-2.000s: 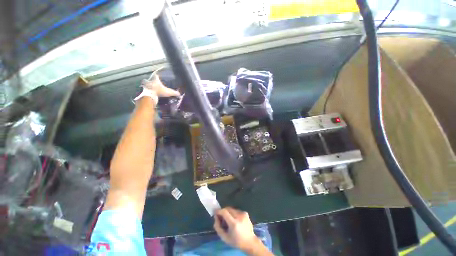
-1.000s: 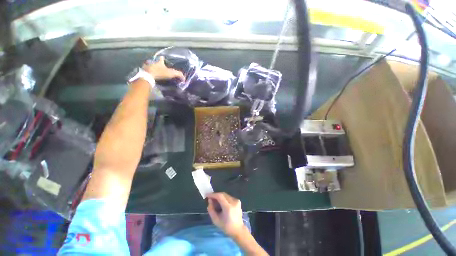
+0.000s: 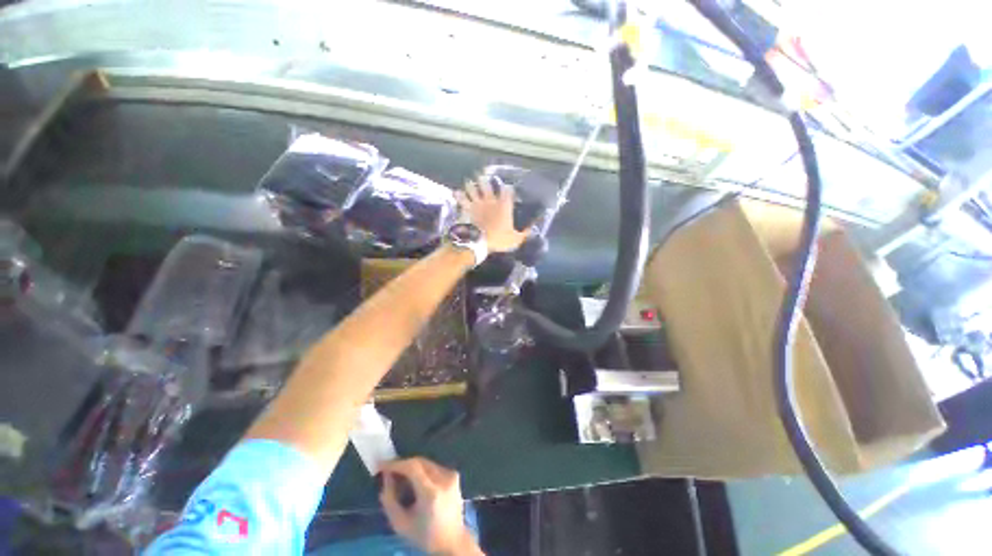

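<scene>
My left hand (image 3: 490, 215), with a watch at the wrist, is spread on a shiny bagged black part (image 3: 518, 196) at the back of the bench. More bagged black parts (image 3: 403, 209) lie to its left. My right hand (image 3: 422, 502) is near the front edge, fingers curled around a small dark piece (image 3: 405, 491). A white tissue (image 3: 373, 437) touches its fingertips. The screw carton (image 3: 419, 390) is partly covered by my left forearm. The electric screwdriver (image 3: 516, 285) hangs over the small black bin.
A silver metal unit (image 3: 636, 381) with a red switch stands right of the carton, beside a large open cardboard box (image 3: 740, 358). Thick black hoses (image 3: 631, 185) hang in front. Bagged housings (image 3: 120, 434) and clear plastic trays (image 3: 196, 288) lie at left. The conveyor (image 3: 326, 43) runs behind.
My left hand has moved right, from the left bagged parts to the rightmost one. The view has shifted, and the screwdriver still hangs by the carton. My right hand remains by the tissue.
</scene>
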